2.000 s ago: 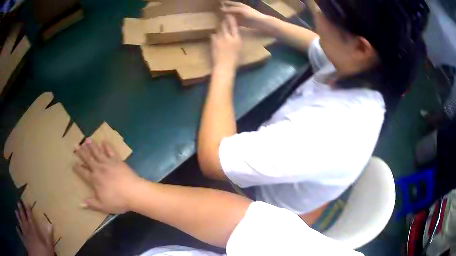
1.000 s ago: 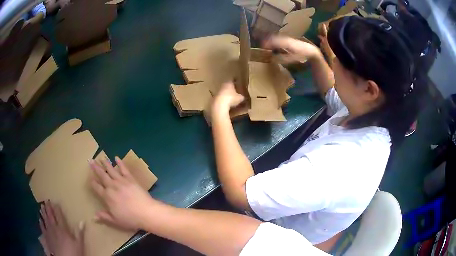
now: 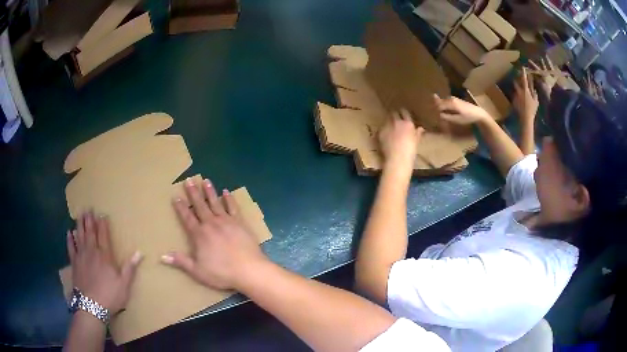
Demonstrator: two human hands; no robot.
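A tan cardboard box blank [image 3: 137, 179] lies flat on the dark green table at the lower left, its rounded end pointing away from me. My left hand [image 3: 100, 265] rests palm down on the blank's left side, fingers spread, with a metal watch on the wrist. My right hand [image 3: 216, 237] rests palm down on its right side, fingers spread and pointing away. A squarish notched flap [image 3: 251, 214] sticks out beyond my right fingers. Neither hand grips the blank. Part of the blank is hidden under both hands.
A person in a white shirt [image 3: 481, 282] sits at the right, folding a brown panel over a blank stack [image 3: 337, 130]. Part-folded boxes [image 3: 113, 45] stand at the upper left. More boxes [image 3: 474, 41] and other hands [image 3: 543, 75] are at the upper right. The table edge [image 3: 330, 265] runs diagonally.
The view has swung left, so things appear farther right. My hands still lie on the flat blank, and more of my left hand shows. The neighbour's raised panel has changed angle.
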